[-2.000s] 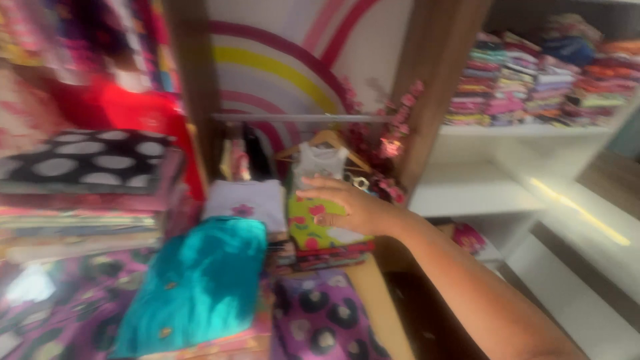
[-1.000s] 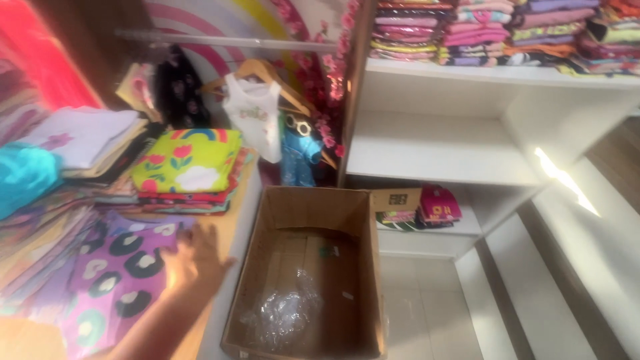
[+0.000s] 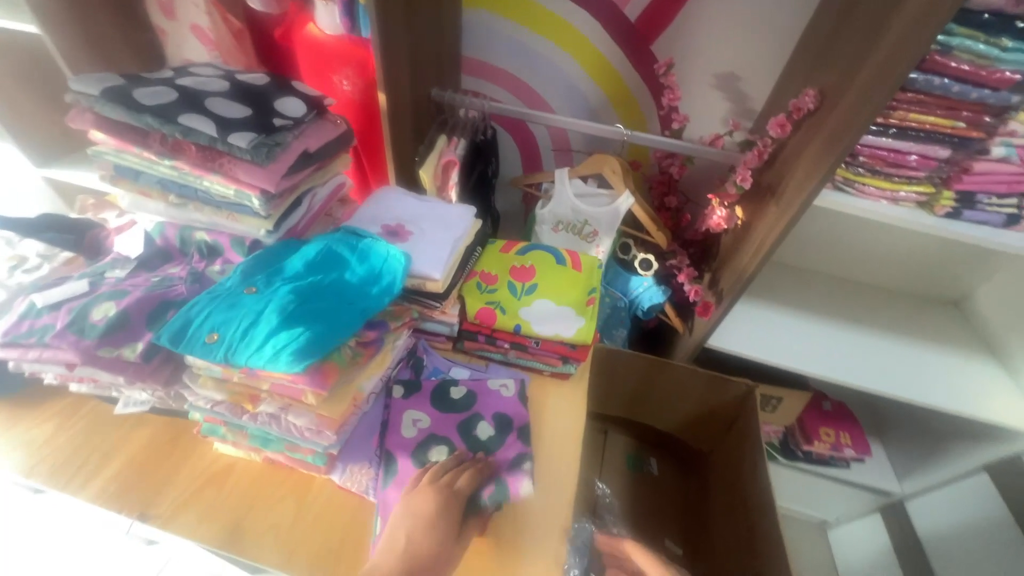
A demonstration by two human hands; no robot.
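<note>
My left hand [image 3: 444,500] lies over the near edge of a folded purple garment [image 3: 484,428] with dark rings and pale hearts, its fingers bent on the cloth. At the bottom edge my right hand [image 3: 632,556], blurred and partly cut off, has its fingers against crumpled clear plastic [image 3: 580,544]. Behind the purple garment is a folded lime-green garment [image 3: 532,292] with tulips and a rainbow, on a small pile. To its left are a teal garment [image 3: 292,300] on a stack and a folded white top [image 3: 416,228].
An open cardboard box [image 3: 680,480] stands right of the wooden table [image 3: 88,440]. A polka-dot garment [image 3: 204,104] tops a tall stack at left. Behind, a white tank top [image 3: 580,212] hangs from a rail [image 3: 560,124]. White shelves [image 3: 864,320] with folded clothes are at right.
The right hand was over the lime-green garment two seconds ago and is now low by the box. My left hand has moved from the purple garment's right side to its near edge. The view has swung left.
</note>
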